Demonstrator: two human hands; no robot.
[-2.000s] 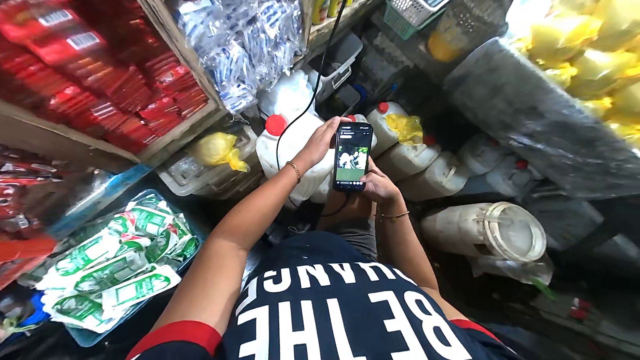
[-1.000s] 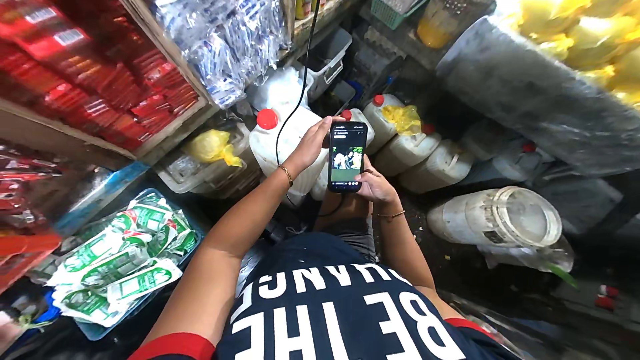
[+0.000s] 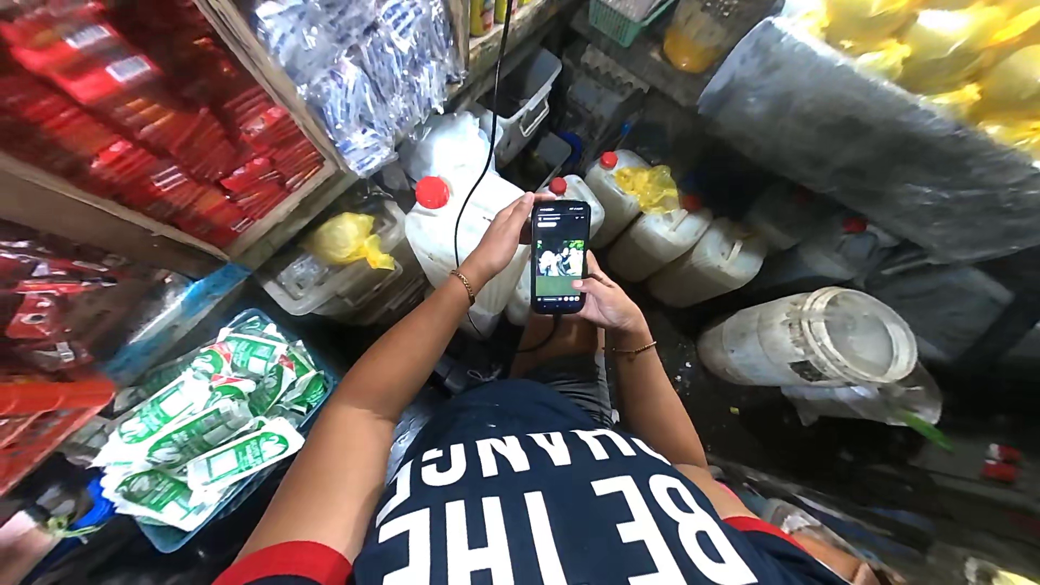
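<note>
A black smartphone (image 3: 560, 258), its screen lit with a picture, is held upright between my two hands over my lap. My left hand (image 3: 502, 236) grips its upper left edge, fingers partly behind it. My right hand (image 3: 608, 299) supports the lower right side, with the thumb on the screen. A dark charging cable (image 3: 555, 329) leaves the phone's bottom end. Just behind my left hand stands a white plastic jerrycan (image 3: 439, 231) with a red cap, and a black cord (image 3: 487, 154) hangs in front of it.
Several more jerrycans (image 3: 707, 260) stand ahead on the right, beside a lidded white bucket (image 3: 772, 341). A blue basket of green-and-white packets (image 3: 219, 431) sits at left. Red sachets (image 3: 146, 106) fill a wooden shelf at upper left. Yellow bags (image 3: 934, 49) lie on a covered surface at upper right.
</note>
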